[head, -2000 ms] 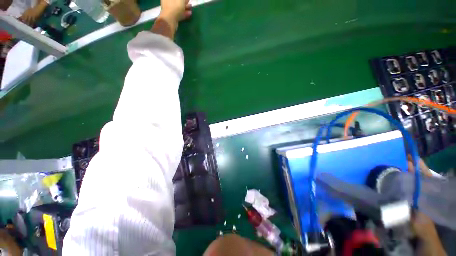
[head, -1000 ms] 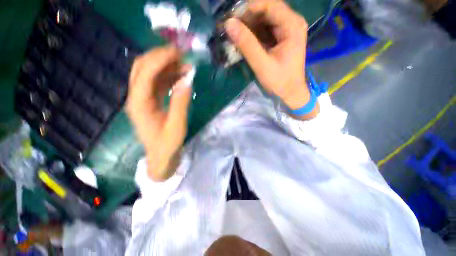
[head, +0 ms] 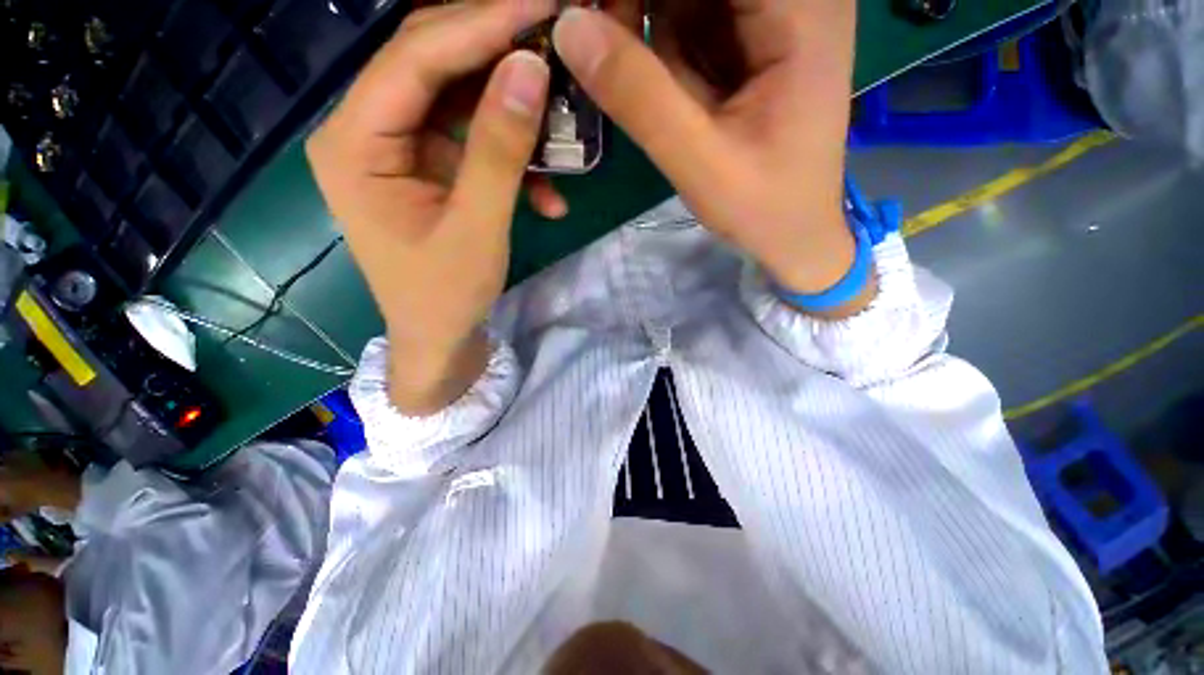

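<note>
The watch housing (head: 568, 132), a small black rounded-square shell with a shiny rim and a silver-white part inside, is held open side up between both hands at the top centre. My left hand (head: 429, 198) grips its left side with thumb and fingers. My right hand (head: 739, 145), with a blue strap on the wrist, has its thumb tip on the housing's upper part. Its other fingers are partly hidden and cut off by the top edge. The housing's far end is covered by the fingertips.
The black blister tray (head: 172, 145) lies at the upper left, with units in some pockets. A black bench unit (head: 119, 369) with a yellow label and red light is at the left. A neighbouring person's sleeve (head: 198, 541) is at the lower left. Blue stools (head: 1096, 481) stand on the floor at the right.
My left arm has come back from its far reach. Both hands are now together on the housing; a second ago they were apart, with the left near the syringe. The view has shifted.
</note>
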